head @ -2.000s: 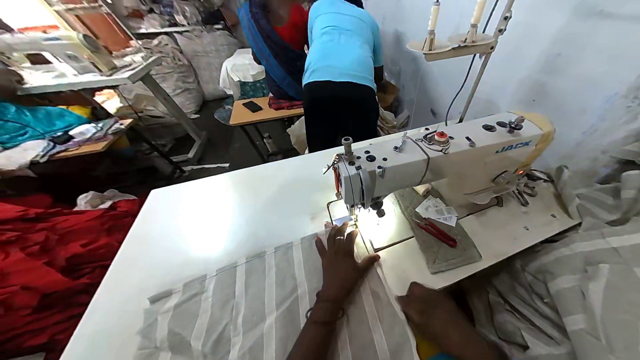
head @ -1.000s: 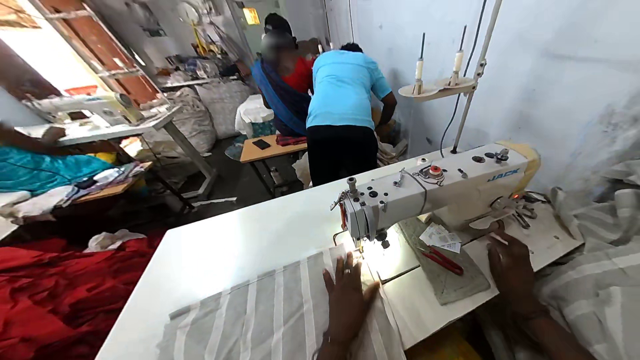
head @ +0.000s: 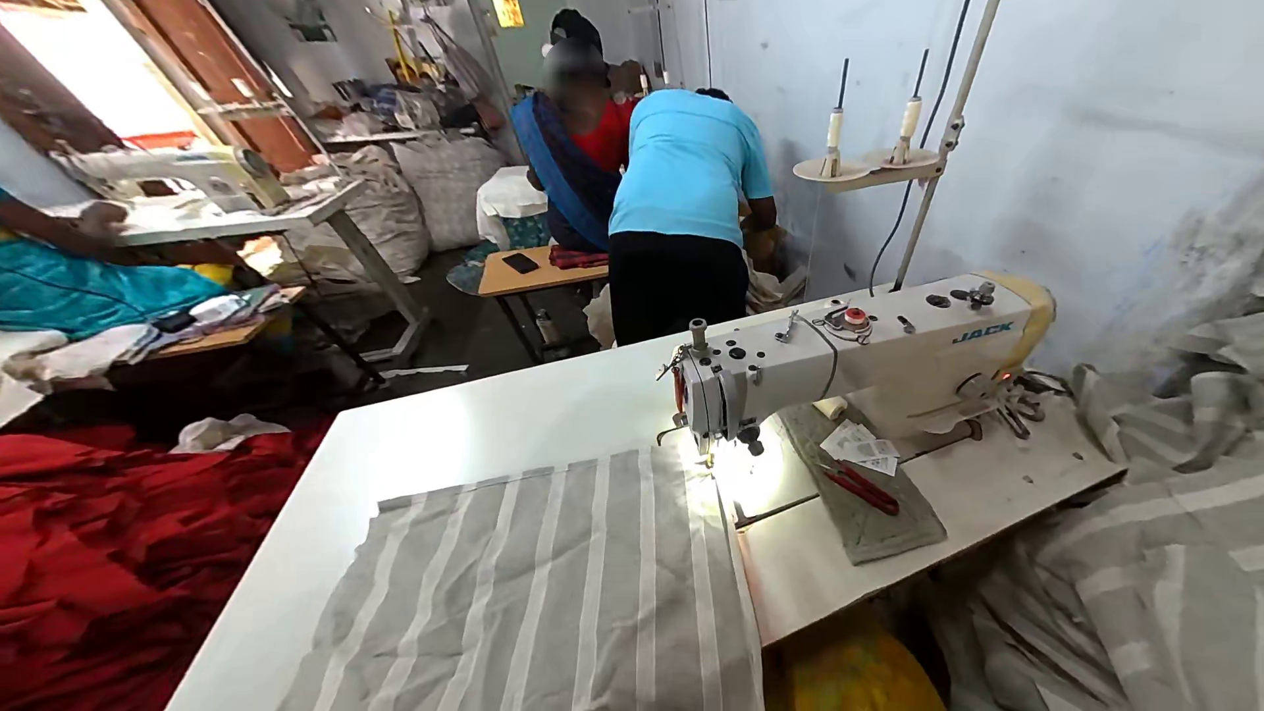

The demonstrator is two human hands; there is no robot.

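Note:
Neither of my hands shows in the head view now. Grey-and-white striped fabric lies flat on the white sewing table, its upper right corner at the lit needle area of a Jack sewing machine. Right of the needle, a grey cloth pad lies on the table. Red-handled thread snips and white printed labels rest on that pad. Two thread cones stand on the thread stand above the machine.
More striped fabric is heaped at the right. Red cloth is piled at the left. A person in a blue shirt bends beyond the table beside another person. At the far left, a co-worker's hand is near another sewing machine.
Both my hands have left the view; one second ago my left lay on the striped fabric and my right was near the machine's right end.

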